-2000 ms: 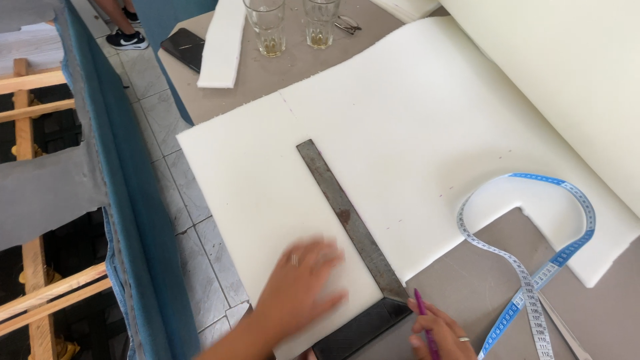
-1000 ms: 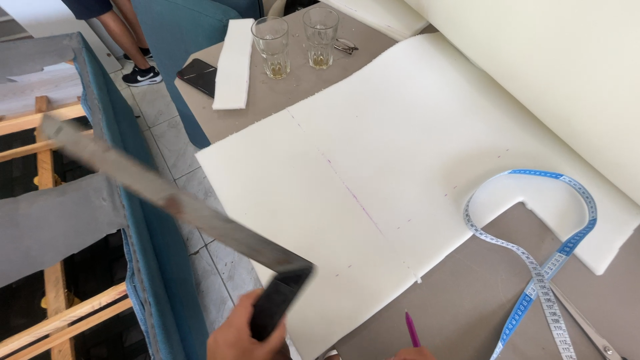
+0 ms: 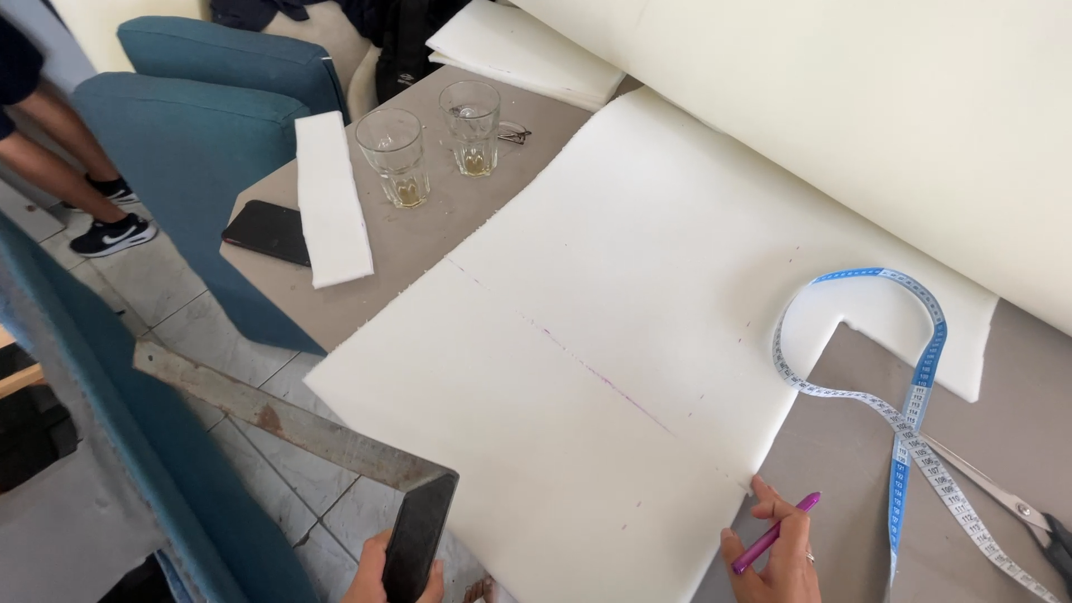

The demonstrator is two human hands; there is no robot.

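Observation:
My left hand [image 3: 377,574], at the bottom edge, grips the black stock of a try square [image 3: 285,419], whose rust-spotted steel blade points up and left past the foam. A white foam sheet [image 3: 636,276] lies on the table with a broken purple line drawn across it. At the sheet's lower right edge is my right hand [image 3: 779,544], a purple pen [image 3: 775,533] between its fingers and a fingertip touching the foam. A blue and white tape measure [image 3: 925,335] loops over the foam's notched corner and the table.
Scissors [image 3: 1022,509] lie at the right, partly under the tape. Two glasses [image 3: 394,159], spectacles [image 3: 513,132], a dark phone [image 3: 268,232] and a foam strip [image 3: 333,201] rest on the grey table [image 3: 469,209]. A large foam roll [image 3: 879,126] rises behind. A person's legs [image 3: 59,176] show at left.
The try square was lying on the foam two seconds ago; my left hand has lifted it off to the left, where the purple line shows. My right hand now touches the foam's edge.

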